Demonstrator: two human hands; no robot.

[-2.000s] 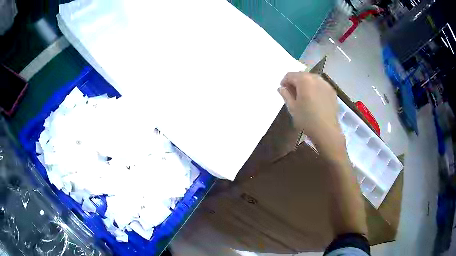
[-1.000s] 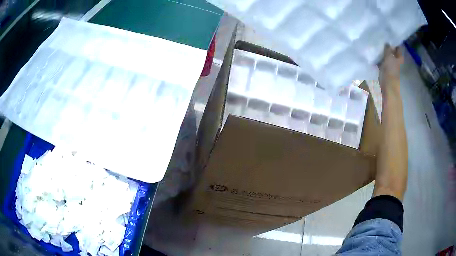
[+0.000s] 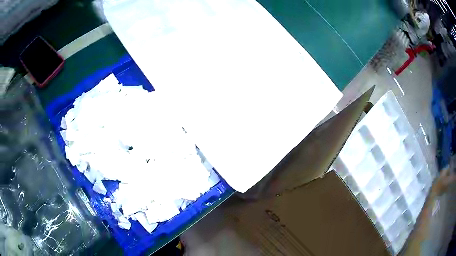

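A white gridded divider tray (image 3: 387, 165) sits tilted at the mouth of the open brown carton (image 3: 320, 215). My right hand (image 3: 444, 181) is blurred at the right edge of the picture, beside the tray's right side. I cannot tell whether its fingers touch or grip the tray. A large white sheet or tray (image 3: 225, 90), overexposed, lies over the green bench and partly over the blue bin. My left hand is not in view.
The blue plastic bin (image 3: 125, 75) holds a heap of small white pieces (image 3: 135, 155). A clear shiny blister tray (image 3: 45, 200) is at lower left. A smartphone (image 3: 42, 61) lies on the green bench (image 3: 320, 45). A red object (image 3: 414, 56) is at upper right.
The head view has swung back left over the bench. The divider tray my right hand held raised above the carton a second ago is no longer up there; a gridded tray now stands tilted at the carton.
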